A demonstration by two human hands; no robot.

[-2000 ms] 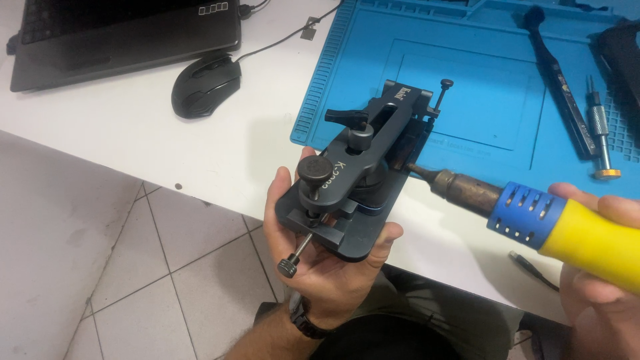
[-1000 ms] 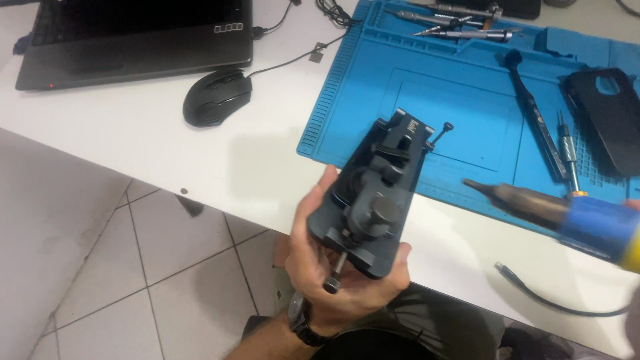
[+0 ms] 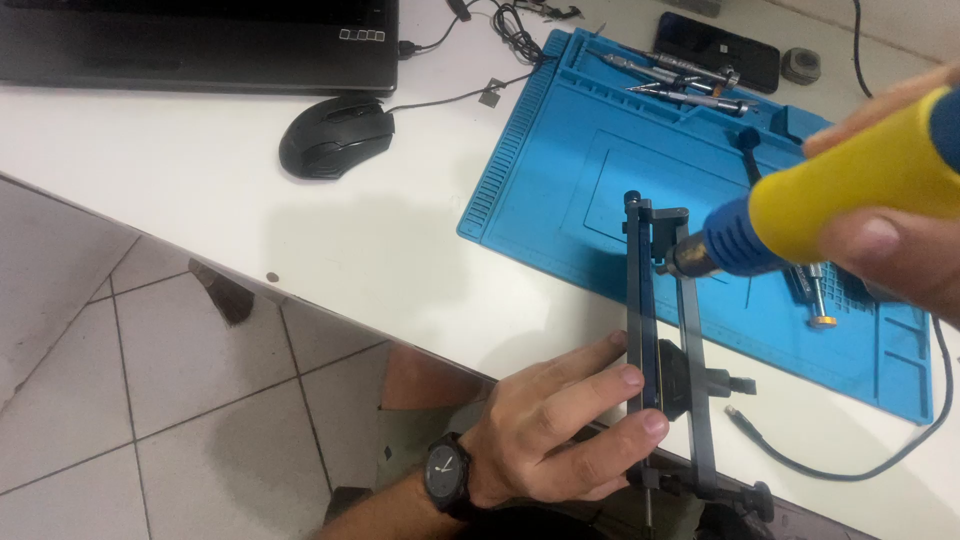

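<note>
My left hand, with a watch on its wrist, holds a black metal clamping fixture turned on its side near the table's front edge. A thin flat device lies along the fixture's inner side; its kind is hard to tell. My right hand grips the yellow and blue handle of a hot-air gun. The gun's metal nozzle points left at the upper part of the fixture, close to the gap between its two bars. Part of my right hand is outside the view.
Under the fixture's top end lies a blue silicone repair mat, with precision screwdrivers in its tray. A black phone is behind it. A computer mouse and laptop are at the left, a black cable at the right.
My left hand has tipped the fixture onto its side. The hot-air gun has moved from the fixture's right to its upper part. The view has shifted.
</note>
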